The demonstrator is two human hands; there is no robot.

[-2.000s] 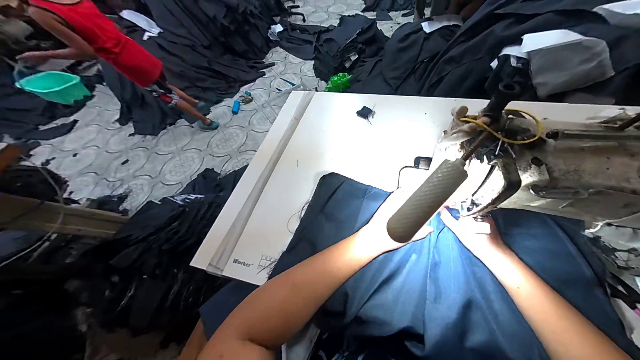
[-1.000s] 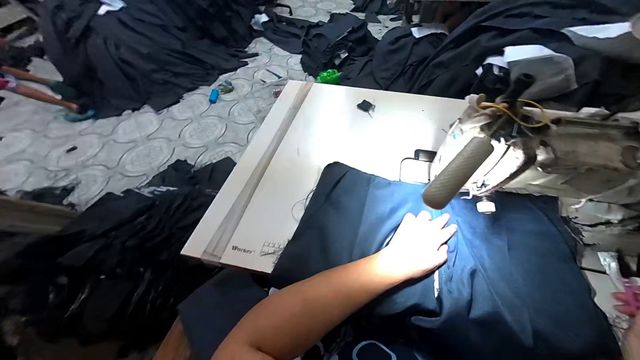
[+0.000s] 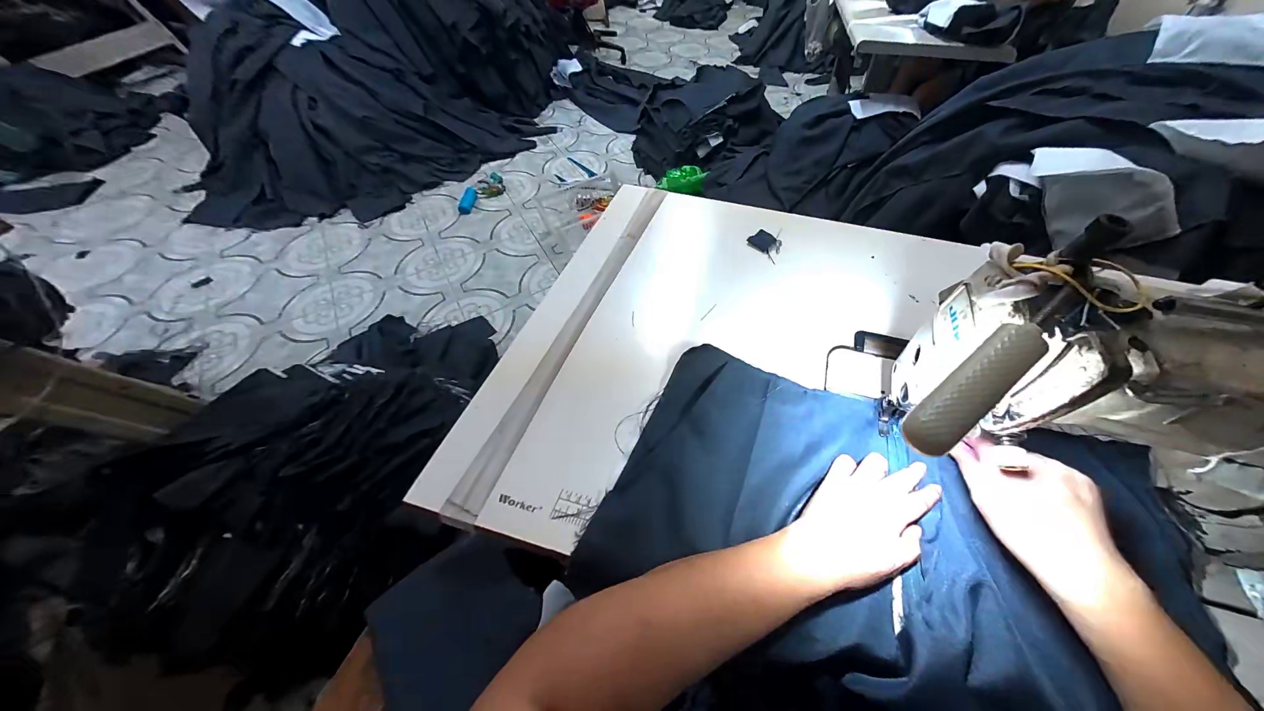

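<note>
A dark blue garment piece (image 3: pixel 731 444) lies across the white sewing table, partly under the sewing machine's head (image 3: pixel 1047 365). My left hand (image 3: pixel 864 518) rests flat on the cloth, fingers somewhat spread, just left of a seam that runs to the presser foot (image 3: pixel 886 415). On the seam's other side, my right hand (image 3: pixel 1037 494) is at the cloth beside the machine head; its fingertips are partly hidden, and whether they pinch the cloth is unclear. A textured grey cylindrical attachment (image 3: pixel 976 388) angles down in front of the machine, above both hands.
A small dark fabric scrap (image 3: pixel 762 241) lies on the white tabletop (image 3: pixel 553 395). Piles of dark cloth (image 3: pixel 247 494) stand left of the table, with more dark cloth (image 3: pixel 1007 128) behind it. A blue object (image 3: pixel 467 200) and a green plastic bag (image 3: pixel 682 179) are on the tiled floor.
My right hand, away from the seam a second ago, is back beside the machine head. My left hand stays on the cloth. A person in red seen at the left two seconds ago is out of view.
</note>
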